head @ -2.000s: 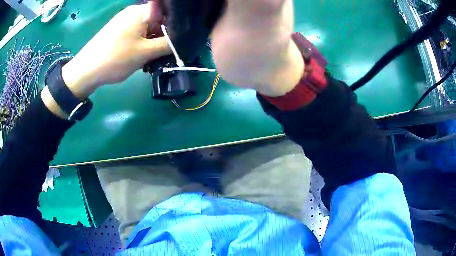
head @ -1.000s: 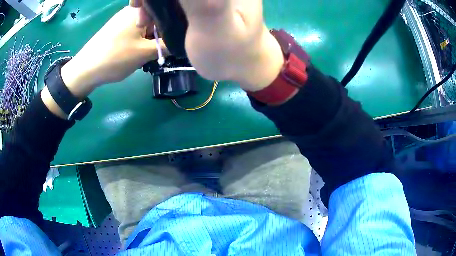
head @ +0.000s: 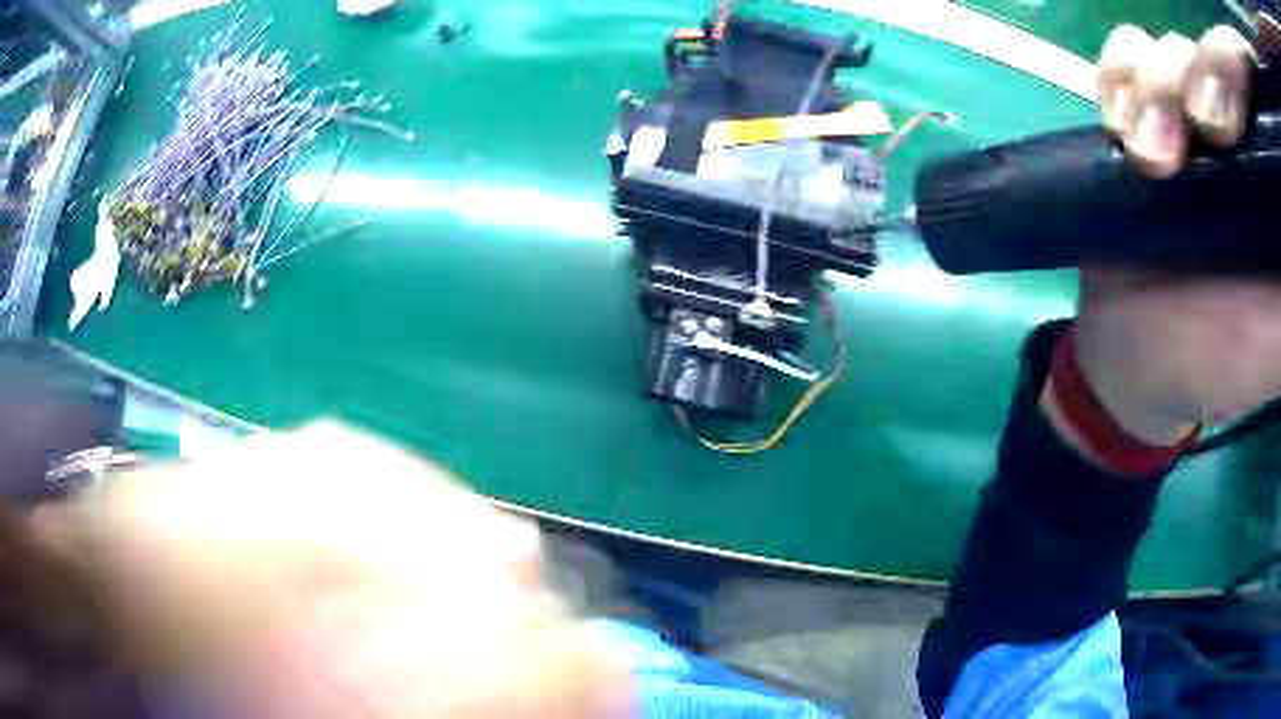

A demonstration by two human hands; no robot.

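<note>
The black module (head: 745, 211) lies on the green bench mat, its round barrel (head: 703, 368) towards me and a yellow tape strip (head: 797, 125) on top. A pale sensor lead (head: 766, 253) lies across it. My right hand (head: 1180, 106) holds the electric screwdriver (head: 1040, 197), a thick black cylinder, at the right; its tip points left beside the module. My left hand (head: 337, 576) is large and blurred at the lower left, close to the camera and away from the module; its fingers cannot be made out.
A pile of purple-white sensor leads (head: 232, 155) lies at the left of the bench, with a white scrap (head: 97, 267) beside it. Thin yellow wires (head: 766, 438) hang from the module. A white rail (head: 983, 40) runs along the far side. A metal frame (head: 56, 183) stands at the left.
My left hand has left the module and moved down towards the camera. My right hand has moved right with the screwdriver, off the module. The view has shifted, showing the whole module and wire pile.
</note>
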